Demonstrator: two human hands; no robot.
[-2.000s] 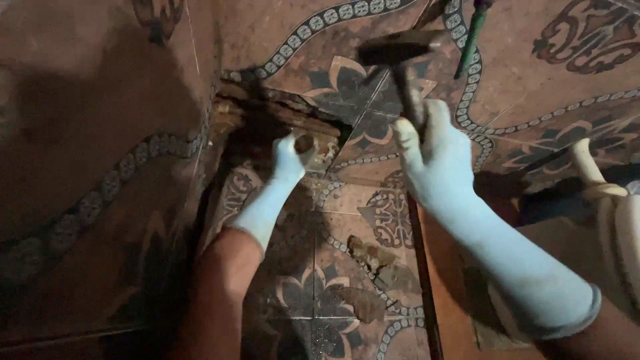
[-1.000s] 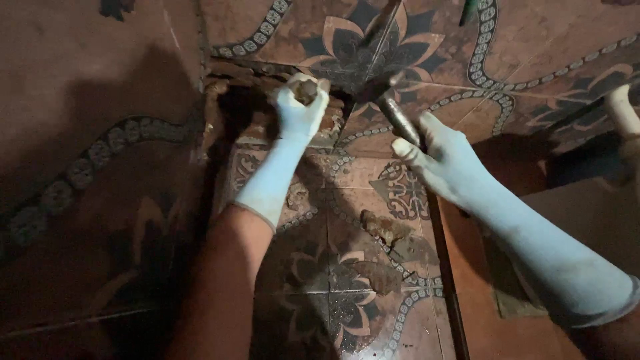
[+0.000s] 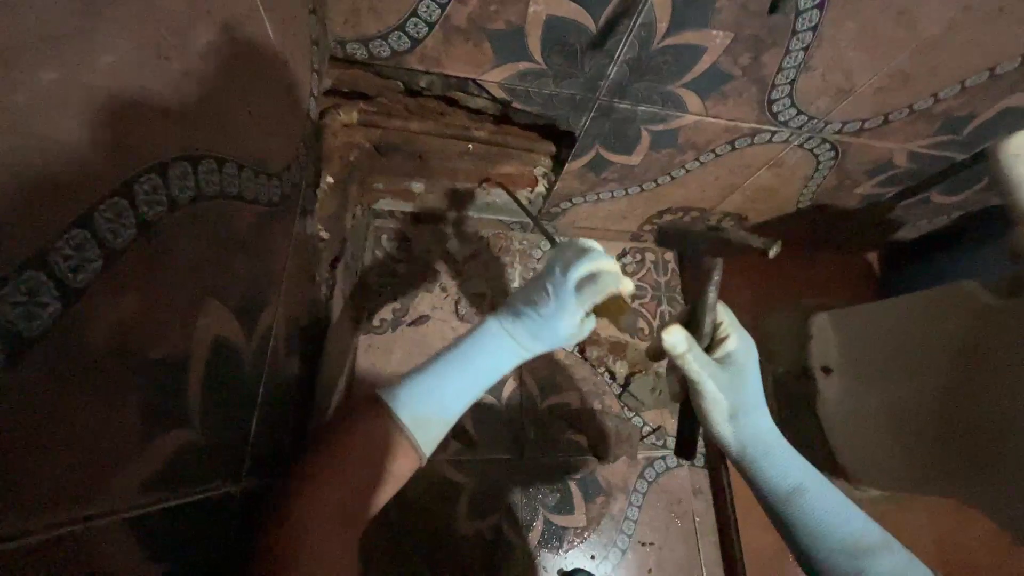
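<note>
My left hand (image 3: 564,296), in a light glove, is closed around a chisel with a yellowish handle end (image 3: 614,310). The tool's thin dark shaft (image 3: 524,210) points up and left toward a recess (image 3: 448,156) of broken, rough masonry along the tiled surface. To its right, my right hand (image 3: 720,368), gloved alike, grips a hammer (image 3: 708,240) by its handle, the head uppermost. The hammer is close to the chisel's handle end; whether they touch is unclear. Patterned tiles (image 3: 416,320) lie below the recess, partly in shadow.
Broken debris (image 3: 624,360) lies on the patterned tiles between the hands. A dark edge strip (image 3: 724,512) runs beside them, with a reddish surface (image 3: 800,528) to its right. A pale panel-like object (image 3: 904,384) stands at the right. Flower-patterned tiles (image 3: 624,72) cover the surface above.
My left hand has moved away from the recess, down and to the right, and the chisel's shaft now shows. The hammer is now lower, close to my left hand.
</note>
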